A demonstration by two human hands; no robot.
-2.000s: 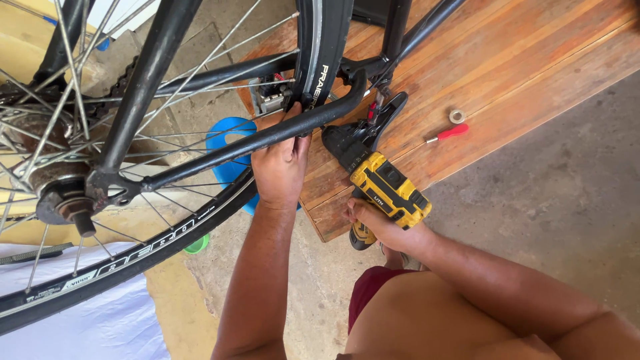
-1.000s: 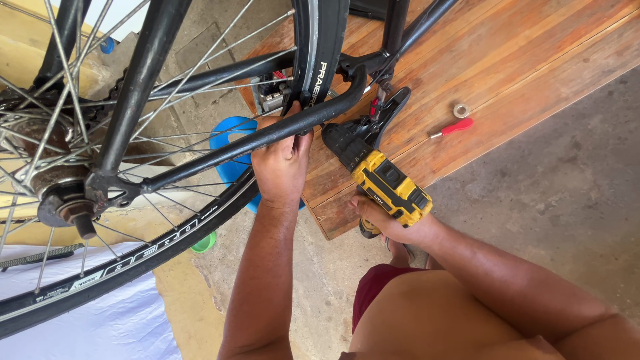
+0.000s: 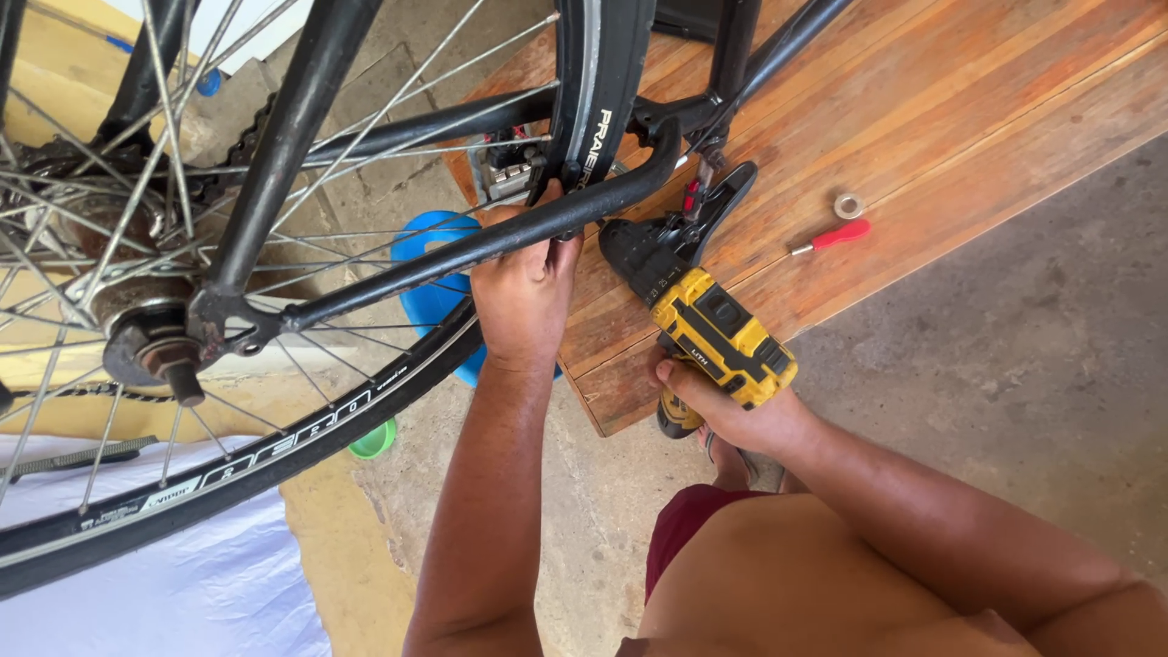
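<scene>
My right hand point(image 3: 721, 401) grips the handle of a yellow and black cordless drill point(image 3: 721, 333). The drill's chuck points up and left at the black frame tube point(image 3: 493, 242) of a bicycle, close to the tyre point(image 3: 602, 82). My left hand point(image 3: 529, 283) reaches up behind that tube, its fingers around a small dark part against the tyre and rim; the tube partly hides the fingers, and what they hold is unclear. A black bicycle part point(image 3: 721, 210), perhaps a saddle or lever, lies just beyond the chuck. The wheel hub point(image 3: 151, 319) with its rusty axle nut is at the left.
A wooden table point(image 3: 912, 109) bears a red-handled screwdriver point(image 3: 841, 234) and a small roll of tape point(image 3: 848, 205). Below the wheel are a blue plastic container point(image 3: 422, 306) and a green one point(image 3: 374, 440) on the floor. White cloth point(image 3: 182, 575) lies at lower left. Spokes and frame tubes surround my left hand.
</scene>
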